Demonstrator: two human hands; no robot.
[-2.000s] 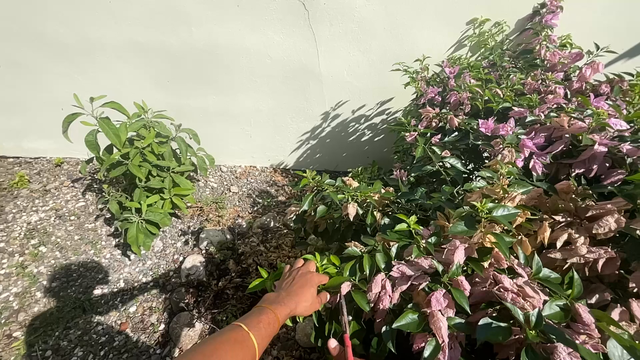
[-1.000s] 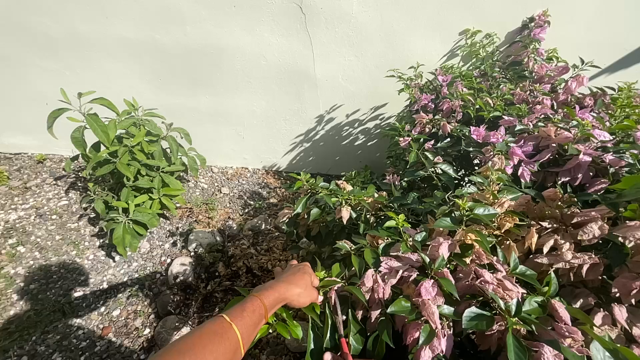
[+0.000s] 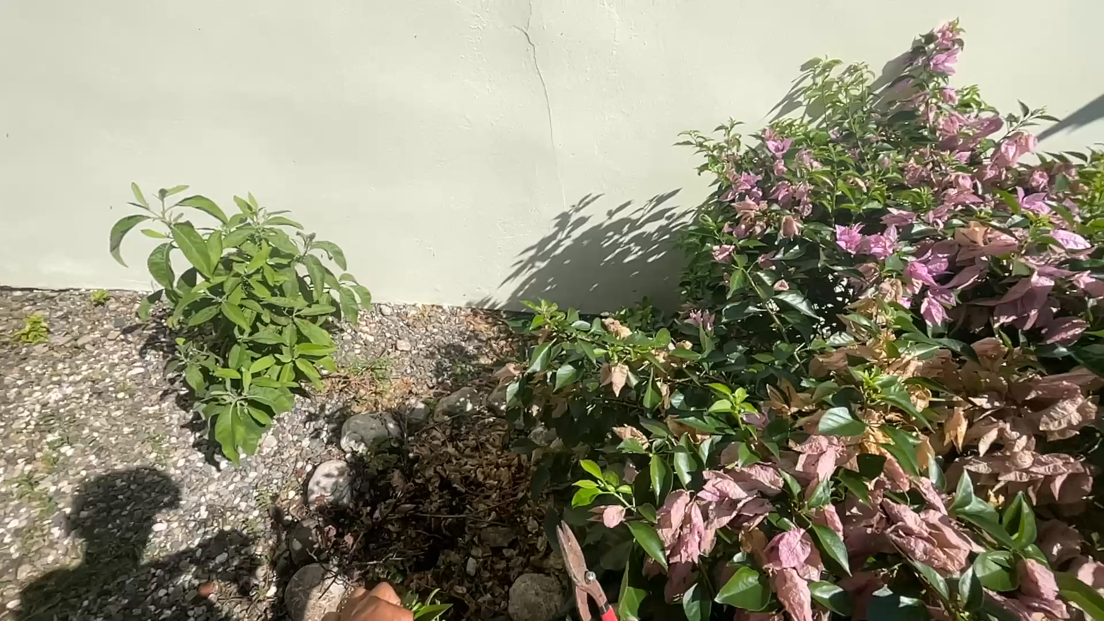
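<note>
At the bottom edge my left hand (image 3: pixel 371 604) shows only its curled fingers, with a green leafy sprig (image 3: pixel 429 607) beside them that it appears to grip. Pruning shears (image 3: pixel 582 573) with metal blades and a red handle point upward at the lower middle, to the right of that hand. My right hand is out of view below the frame. A bougainvillea bush (image 3: pixel 776 483) with pink and dried, faded bracts fills the right side, its lower left leaves close to the blades.
Behind stands a pale, cracked wall (image 3: pixel 388 129). A smaller leafy shrub (image 3: pixel 259 319) grows in gravel (image 3: pixel 69 405) at left. Round stones (image 3: pixel 332 483) border a bed of dry leaf litter (image 3: pixel 466 483). Another stone (image 3: pixel 535 597) lies left of the shears.
My left hand has moved from the bush's lower left edge down and left to the frame's bottom edge; green leaves that were around it have moved too. The shears' blades now show more fully.
</note>
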